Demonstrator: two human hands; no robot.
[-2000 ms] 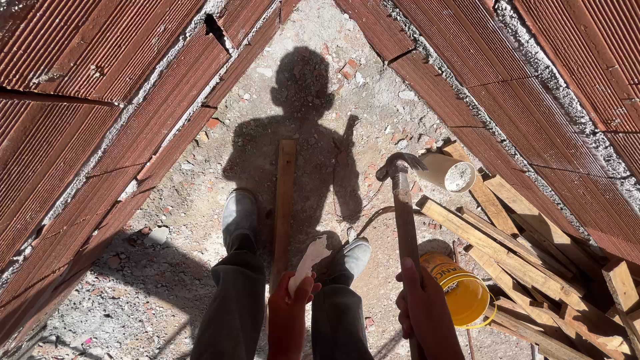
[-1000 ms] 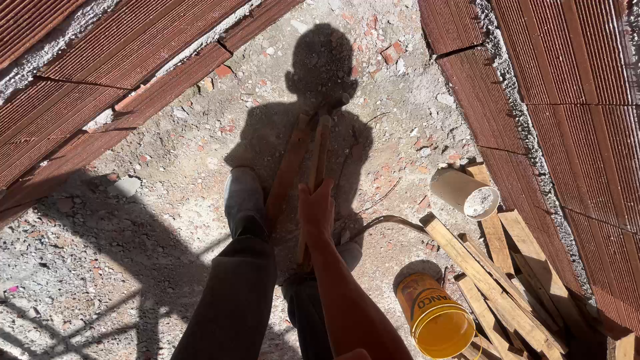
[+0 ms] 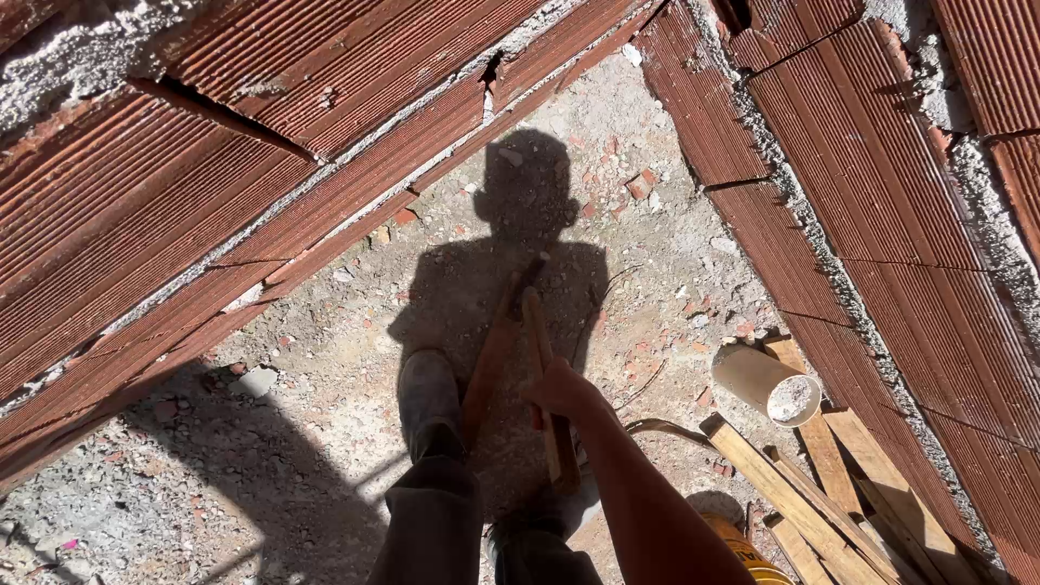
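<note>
My right hand [image 3: 561,392] is closed around a narrow wooden piece [image 3: 538,325], held low over the rubble floor in my own shadow. A second wooden board [image 3: 490,378] lies just left of it, beside my left shoe [image 3: 428,390]. The far ends of the two pieces are close together, and shade hides whether they touch. A dark tool head shows dimly near those ends, too shaded to identify surely. My left hand is outside the view.
Hollow clay brick walls [image 3: 260,203] meet in a corner ahead. At right lie a cylindrical container [image 3: 760,382] with whitish material inside, a pile of wooden offcuts [image 3: 796,487] and a yellow bucket [image 3: 743,552]. A curved dark strip [image 3: 666,429] lies on the floor.
Two seconds ago my right hand held a claw hammer upright and my left hand held a pale piece. Since then, my right hand has moved down between my feet, and my left hand has left the view.
</note>
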